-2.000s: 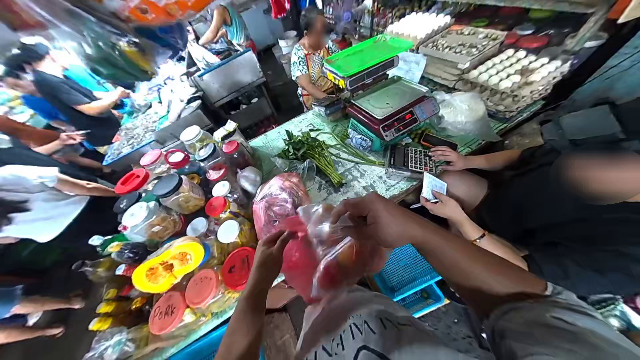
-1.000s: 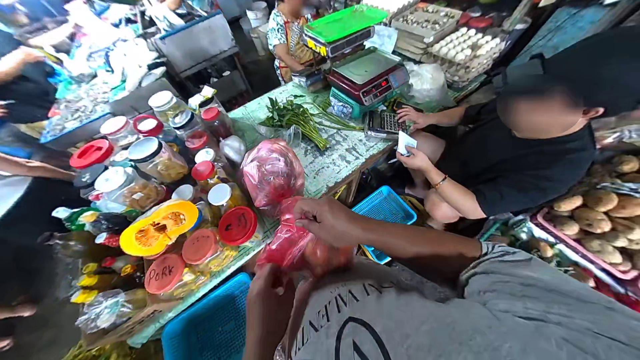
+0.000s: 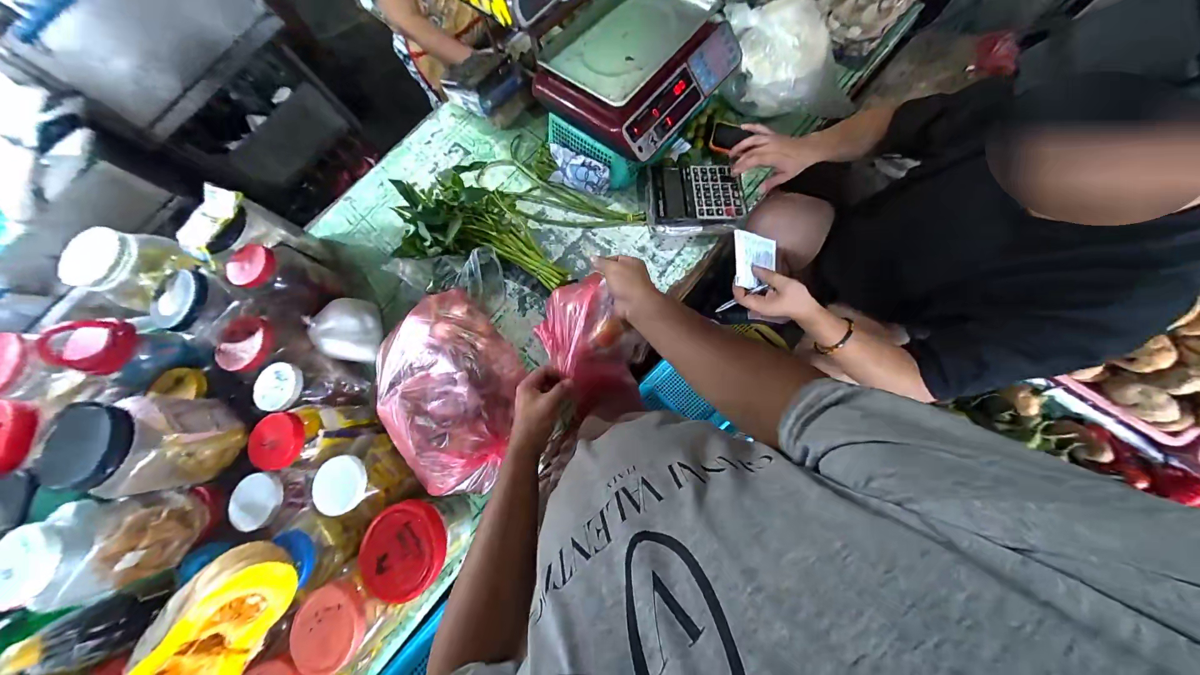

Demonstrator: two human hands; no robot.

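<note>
A red-tinted plastic bag (image 3: pixel 591 323) with rounded contents hangs close to my body, above the counter's near edge. My left hand (image 3: pixel 544 403) pinches its left side. Up at its top right, my right hand (image 3: pixel 623 281) touches the plastic with fingers partly extended; whether it grips is unclear. Just left of my hands, a larger full pink plastic bag (image 3: pixel 450 394) rests on the counter. Beyond the bags lies a bunch of leafy green stems (image 3: pixel 478 225), with a clear plastic bag against it.
Lidded jars and a cut squash (image 3: pixel 225 609) crowd the left. Past the greens stand a red digital scale (image 3: pixel 637 75) and a calculator (image 3: pixel 698 195). A seated person at right holds paper (image 3: pixel 754 258) and a pen. A blue plastic basket (image 3: pixel 689 394) sits below the counter; another person's arm shows beyond.
The smaller red bag has been raised from low against my shirt toward the counter edge, and both my hands have moved up with it. The view has shifted closer to the counter.
</note>
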